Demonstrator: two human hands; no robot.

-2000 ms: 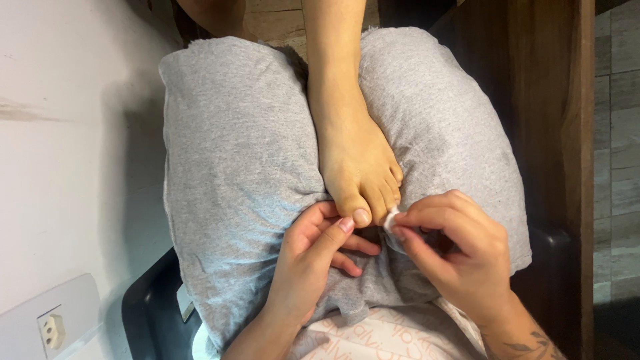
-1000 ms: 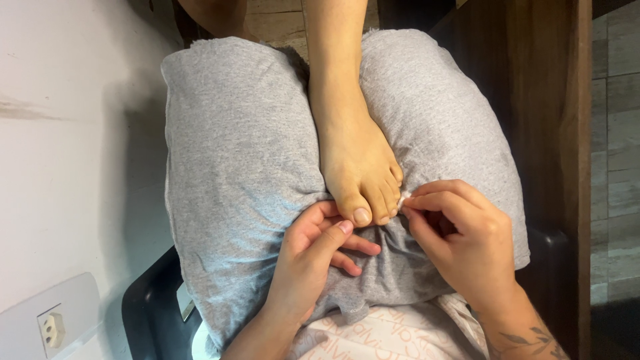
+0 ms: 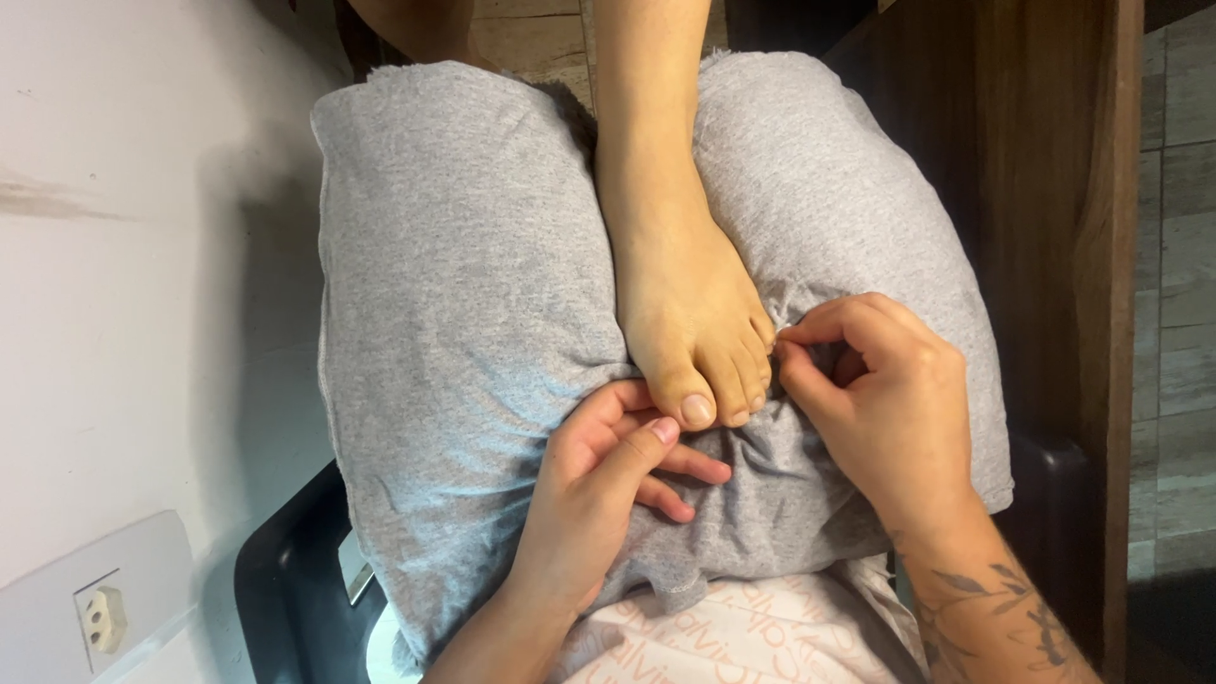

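Observation:
Another person's bare foot (image 3: 674,275) rests on a grey fabric cushion (image 3: 465,237), its toes toward me. My left hand (image 3: 608,475) is at the big toe (image 3: 689,394), the thumb near its tip and a finger against its side, the other fingers spread. Beside the small toes, my right hand (image 3: 883,389) pinches a small white piece (image 3: 783,332), perhaps cotton, between thumb and index finger. Most of that piece is hidden by the fingertips.
A white wall with a power socket (image 3: 103,619) stands at the left. A dark wooden panel (image 3: 1054,237) runs along the right side, with floor tiles (image 3: 1187,285) beyond it. Part of a black plastic frame (image 3: 285,570) shows under the cushion at lower left.
My right hand, with the white piece, has moved up along the outer toes from near their tips to beside the smallest toe. My left hand has stayed at the big toe.

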